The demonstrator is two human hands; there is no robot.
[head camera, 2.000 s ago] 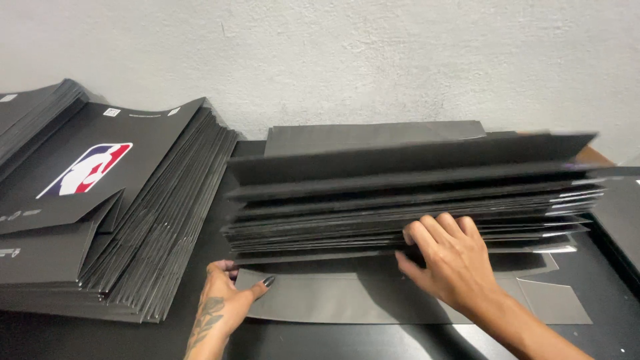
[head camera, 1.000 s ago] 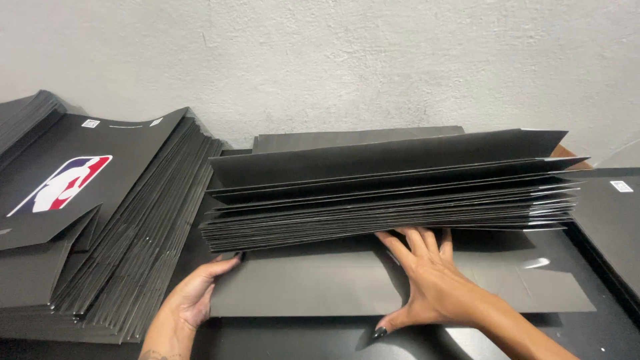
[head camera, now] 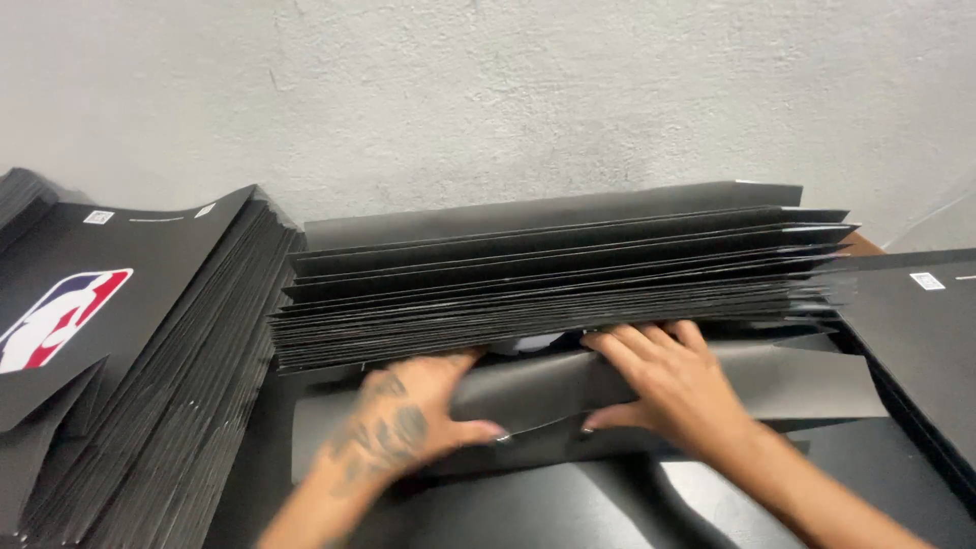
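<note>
A tall pile of folded black paperboard sheets point(head camera: 549, 282) fans out in the middle, its edges toward me. In front of it lies a black sheet with a grey sheen point(head camera: 534, 389), its near flap bent up. My left hand point(head camera: 419, 412), tattooed on the back, grips this flap with the thumb on the near side and the fingers behind, under the pile's front edge. On the flap's right part, my right hand point(head camera: 663, 374) does the same, thumb in front, fingertips hidden behind. Both hands are slightly blurred. A bit of white print shows between them.
On the left stands a large stack of black folded sheets point(head camera: 206, 343) with a red, white and blue logo. More black sheets point(head camera: 923, 328) bearing a printed code lie at the right. A rough pale wall point(head camera: 534, 99) rises behind the dark tabletop point(head camera: 595, 503).
My left hand has moved right and in under the pile's front edge. The front sheet, flat one second ago, now has its near part raised between both hands.
</note>
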